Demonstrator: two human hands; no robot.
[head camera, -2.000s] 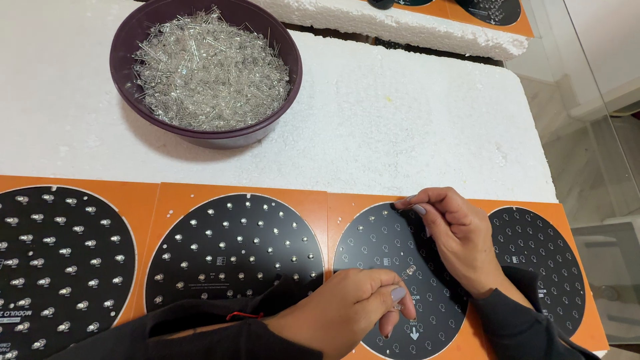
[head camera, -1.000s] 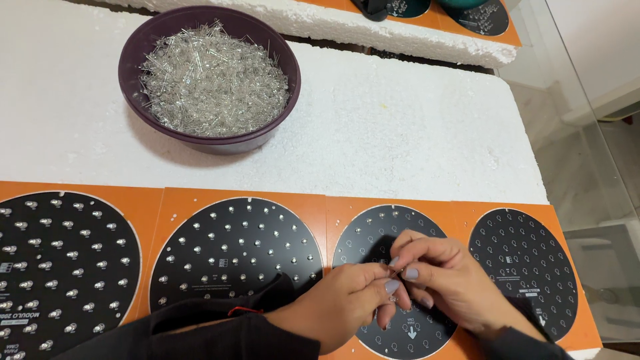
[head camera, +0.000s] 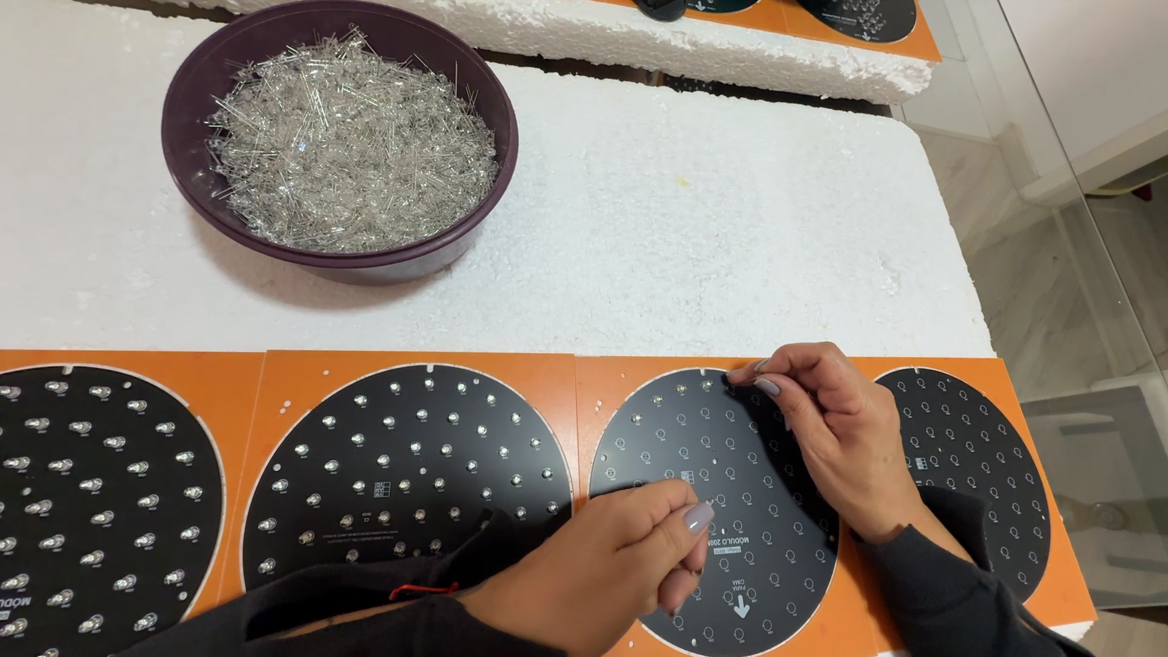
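A black round circuit board (head camera: 675, 438) in an orange panel lies under my hands, with several clear LEDs along its top edge and printed outlines elsewhere. My right hand (head camera: 835, 438) pinches at the board's upper edge, thumb and forefinger together; a small LED seems to be between them, mostly hidden. Over the lower middle of the same board is my left hand (head camera: 620, 557), its fingers curled and thumb against the forefinger; whether it holds LEDs is hidden. A purple plastic bowl (head camera: 497, 196) full of clear LEDs (head camera: 356, 155) stands beyond the boards.
Two boards on the left, one near (head camera: 411, 484) and one farther out (head camera: 100, 511), carry many LEDs. A board at the right (head camera: 976, 474) shows bare outlines. White foam slabs (head camera: 730, 219) lie beneath and behind; more boards (head camera: 867, 18) rest at the top. Glass edges the right side.
My right hand was together with my left hand over the middle of the board one second ago; now it is apart, at the board's upper edge. My left hand stays low over the board.
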